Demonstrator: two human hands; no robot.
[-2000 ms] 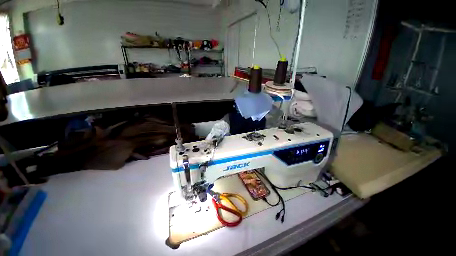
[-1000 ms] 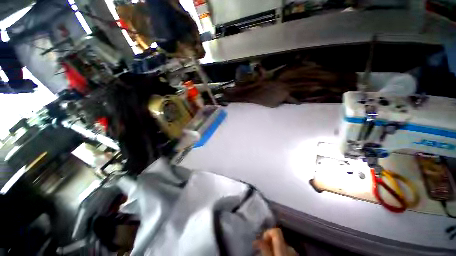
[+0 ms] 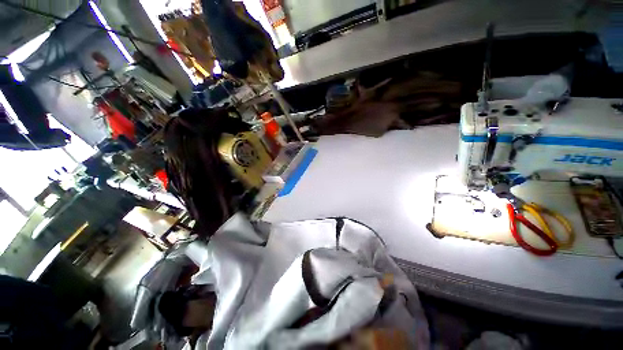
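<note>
A white-grey cloth (image 3: pixel 273 287) with thin dark edges lies bunched at the table's front left edge and hangs down in front of me. Dark brown cloth (image 3: pixel 193 309) shows among its folds at the lower left. My right hand (image 3: pixel 377 338) is blurred at the bottom edge, mostly hidden by the pale cloth, and grips it. A skin-toned patch also shows at a fold above it. My left hand is not in view. The sewing machine (image 3: pixel 546 140) stands at the right, its lit needle plate (image 3: pixel 464 215) uncovered.
Red and yellow-handled scissors (image 3: pixel 536 229) lie beside the needle. A phone (image 3: pixel 596 207) is under the machine arm. A blue-edged tray (image 3: pixel 295 169) and an orange-red bottle (image 3: pixel 270 126) stand left. Brown cloth (image 3: pixel 410 102) is piled behind the tabletop (image 3: pixel 369 167).
The view has swung left from the machine. The pale cloth and right hand came into view; since one second ago the cloth is bunched higher and further right, covering more of the hand.
</note>
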